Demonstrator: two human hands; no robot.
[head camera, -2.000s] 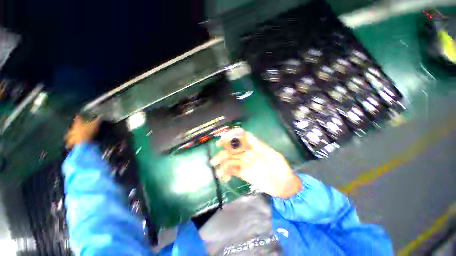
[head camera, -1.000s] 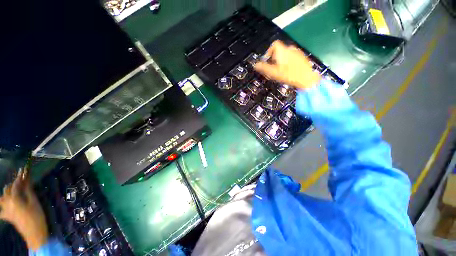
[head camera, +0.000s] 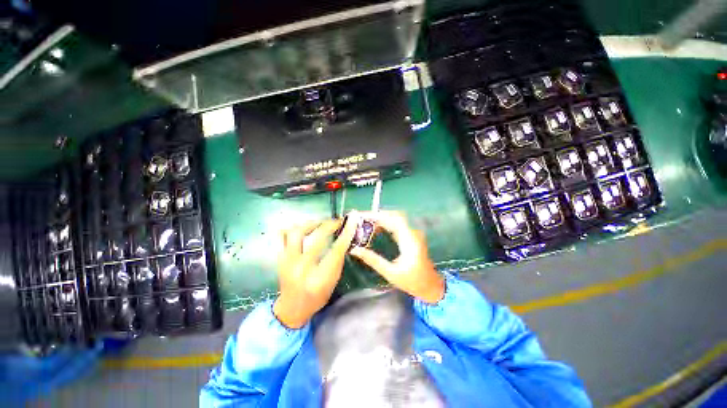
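Note:
A small dark square camera module (head camera: 363, 232) with a silvery face is held between both hands, in front of the test box. My left hand (head camera: 309, 267) touches its left side with fingertips, and a dark edge shows at those fingers; whether it is a second piece I cannot tell. My right hand (head camera: 402, 253) grips the module's right side with thumb and fingers. The black test fixture (head camera: 351, 151) lies just beyond the hands, with a raised socket (head camera: 317, 102) on top and a red spot (head camera: 333, 185) on its front edge.
A blister tray (head camera: 563, 151) with many modules lies at right. Another tray (head camera: 143, 239) with sparser modules lies at left, beside further trays. A clear panel (head camera: 295, 60) stands behind the fixture under the dark monitor. A metal handle (head camera: 425, 100) is at the fixture's right. A cable runs from its front.
My right hand has come back from the right tray, and my left hand from the left side. Both now meet at a module before the fixture. The camera view has turned.

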